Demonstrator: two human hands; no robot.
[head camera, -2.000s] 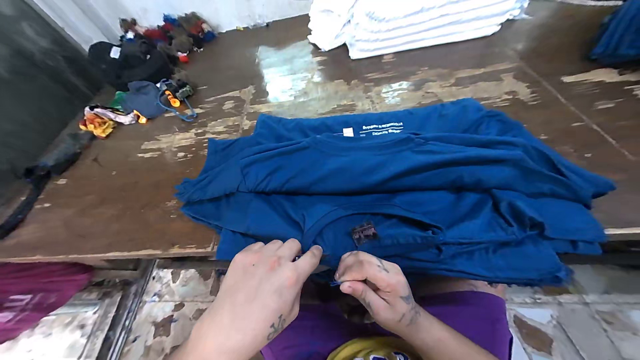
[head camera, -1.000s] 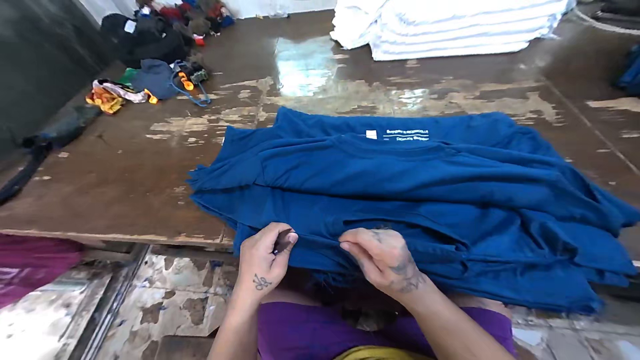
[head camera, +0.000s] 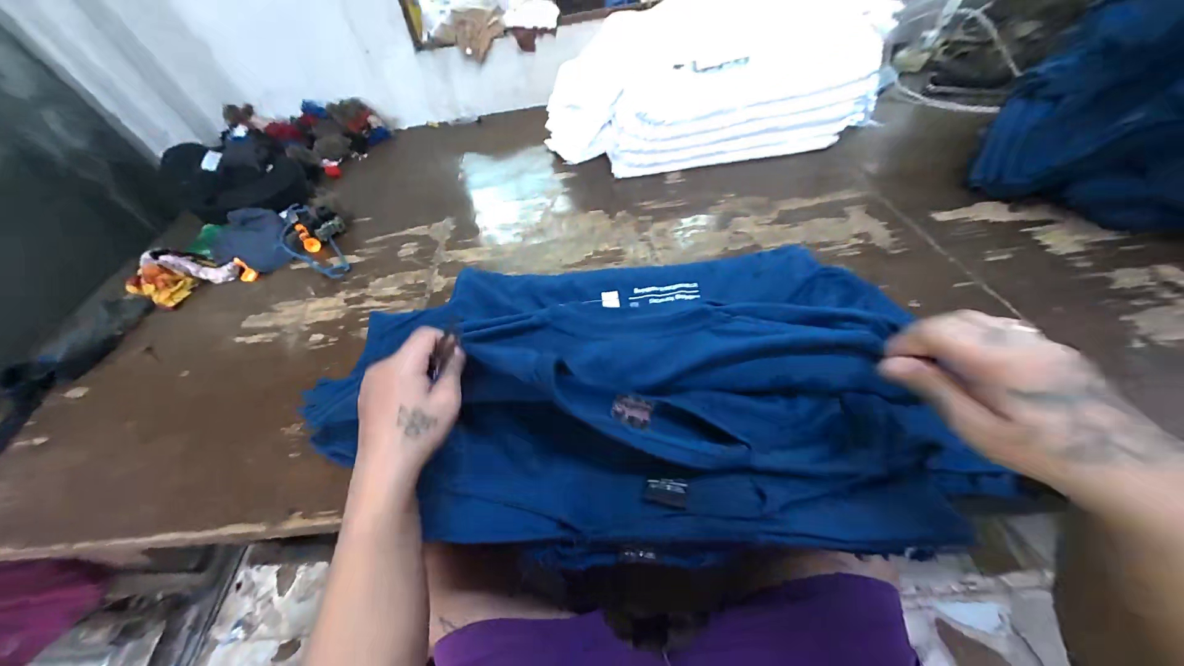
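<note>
Blue T-shirts (head camera: 647, 351) lie in a layered pile at the table's near edge, the lowest part hanging over it. My left hand (head camera: 412, 398) grips the top blue shirt near its left shoulder, with a small dark object, too blurred to name, between thumb and fingers. At the other shoulder, my right hand (head camera: 980, 379) pinches the cloth between thumb and fingers. Between the hands show the shirt's neck opening and a dark neck print (head camera: 632, 411). A black label (head camera: 666, 492) lies below that. Part of the right fingers is hidden behind the thumb.
A stack of white folded shirts (head camera: 731, 102) stands at the back of the worn wooden table (head camera: 231, 370). More dark blue garments (head camera: 1091, 120) are piled at the back right. A black cap (head camera: 231, 176), cloth scraps and cords lie at the back left, near the wall.
My hands, close together near the front edge before, have moved wide apart and now hold the top shirt at its shoulders. The shirt is spread between them, and a black label has come into view.
</note>
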